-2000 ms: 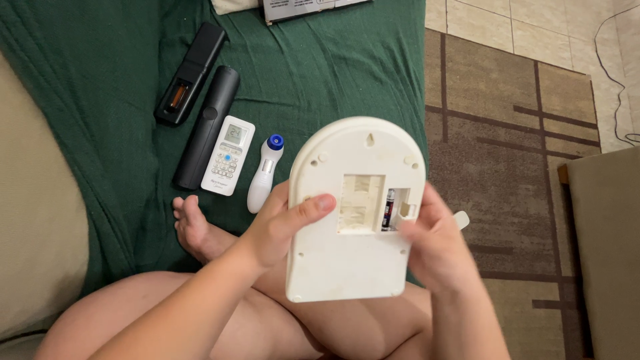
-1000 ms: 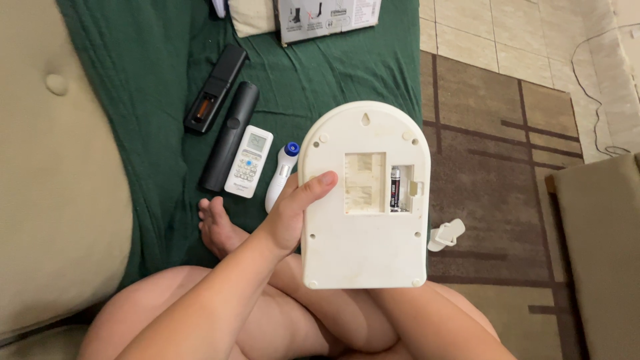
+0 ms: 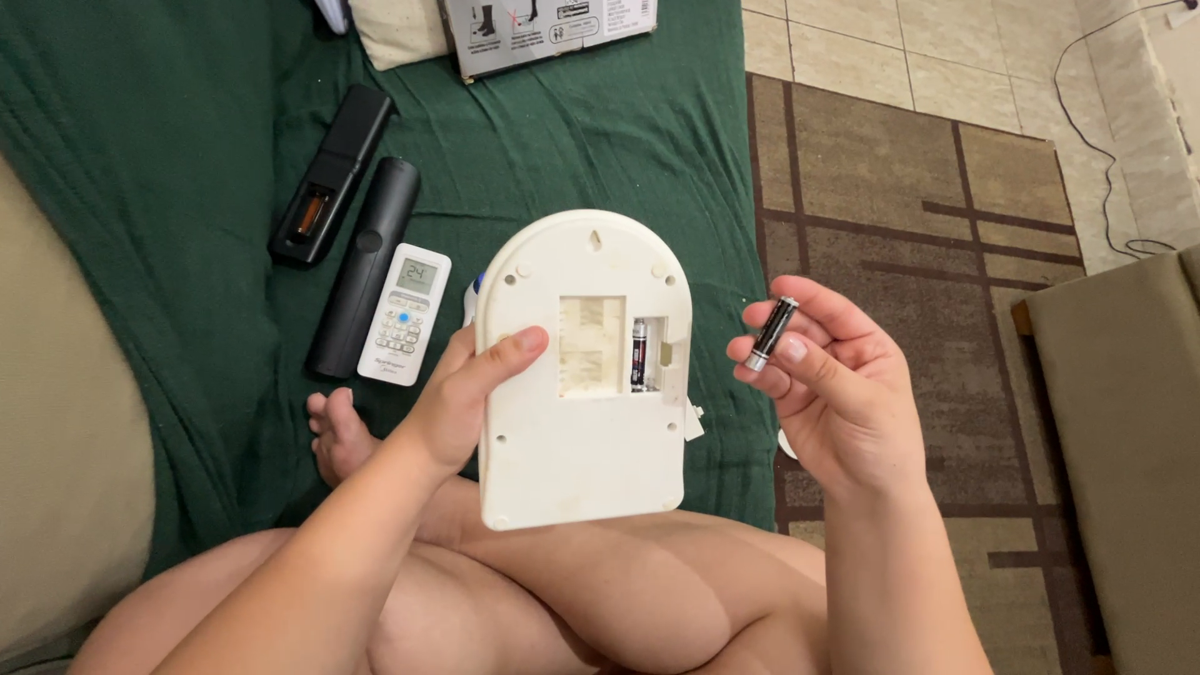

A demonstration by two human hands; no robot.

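My left hand [image 3: 469, 384] grips the left side of a white plastic device [image 3: 586, 459] with an arched top, its back facing me. The device has a large square recess and, at its right, an uncovered battery compartment holding a battery [image 3: 639, 356]. To the right of the device, my right hand [image 3: 825, 375] pinches a dark battery with a silver end [image 3: 772, 334] between thumb and fingers. A small white plastic piece [image 3: 694, 421] shows at the device's lower right edge. Part of a blue and white object [image 3: 472, 291] is hidden behind the device.
On the green cloth [image 3: 562, 131] lie a black remote with its battery bay uncovered [image 3: 333, 178], a long black remote [image 3: 366, 267] and a white air-conditioner remote [image 3: 404, 314]. A printed box [image 3: 553, 37] and beige fabric [image 3: 403, 33] are beyond. A patterned rug [image 3: 872, 187] covers floor at right.
My right hand has come out from behind the device and now shows a battery between its fingers. My left hand still holds the device.
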